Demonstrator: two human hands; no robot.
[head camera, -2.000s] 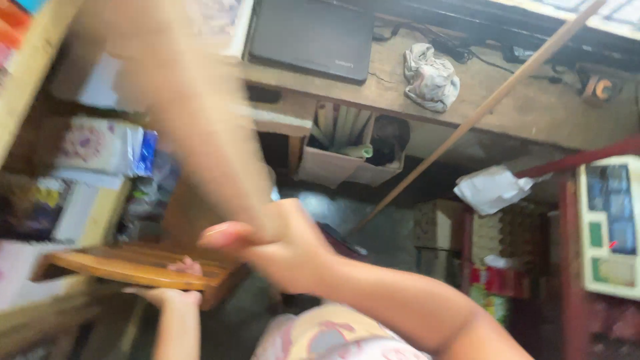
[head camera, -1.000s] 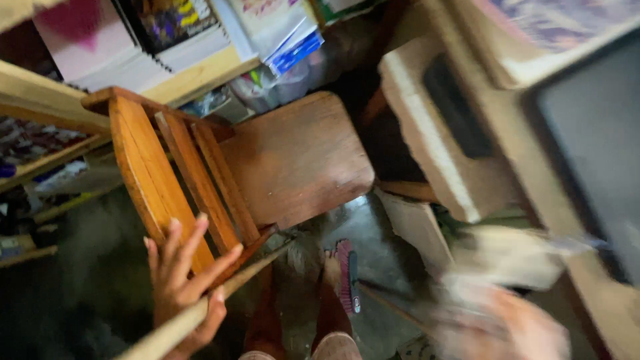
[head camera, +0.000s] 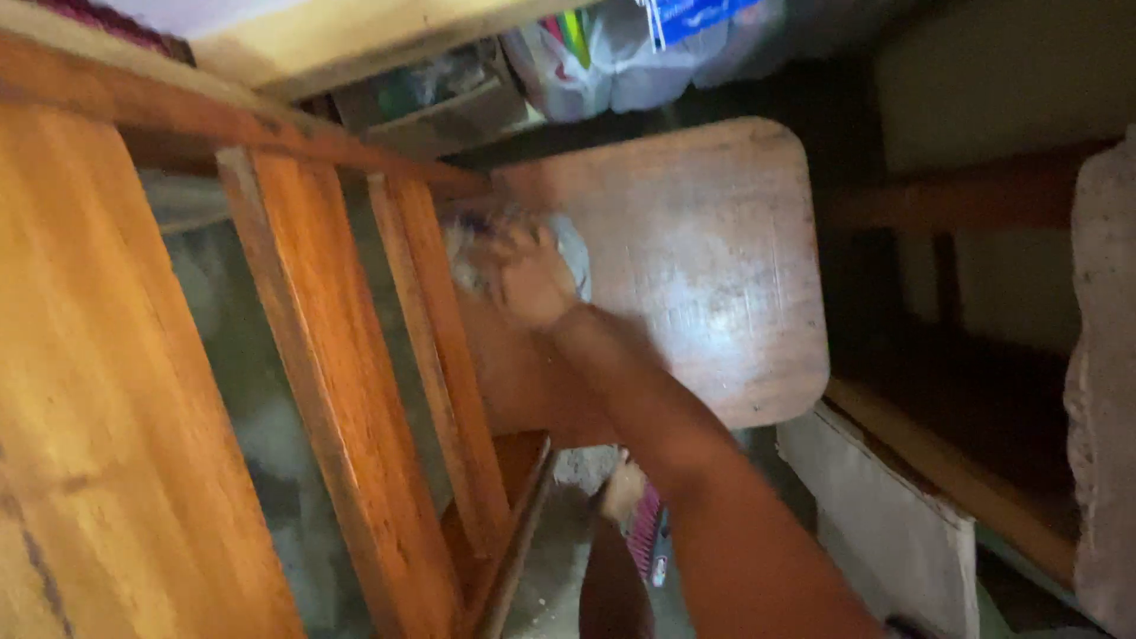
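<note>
My right hand (head camera: 532, 275) presses a crumpled grey-white cloth (head camera: 572, 253) against the seat of a wooden chair (head camera: 710, 275), close to where the seat meets the backrest. The fingers are spread over the cloth and look blurred. Orange-brown slats of the chair's backrest (head camera: 328, 373) fill the left side of the view. My right forearm crosses the seat from the lower right. My left hand is out of view.
Plastic bags (head camera: 612, 71) and a cardboard box (head camera: 435, 115) lie beyond the seat, below a pale wooden shelf edge (head camera: 355, 35). A pale board (head camera: 896, 524) stands at the lower right. My foot in a sandal (head camera: 648, 532) is on the floor below the seat.
The right hand has moved onto the chair seat with the cloth. The left hand, beside the backrest and a stick a second ago, has left the view. The view is nearer the chair.
</note>
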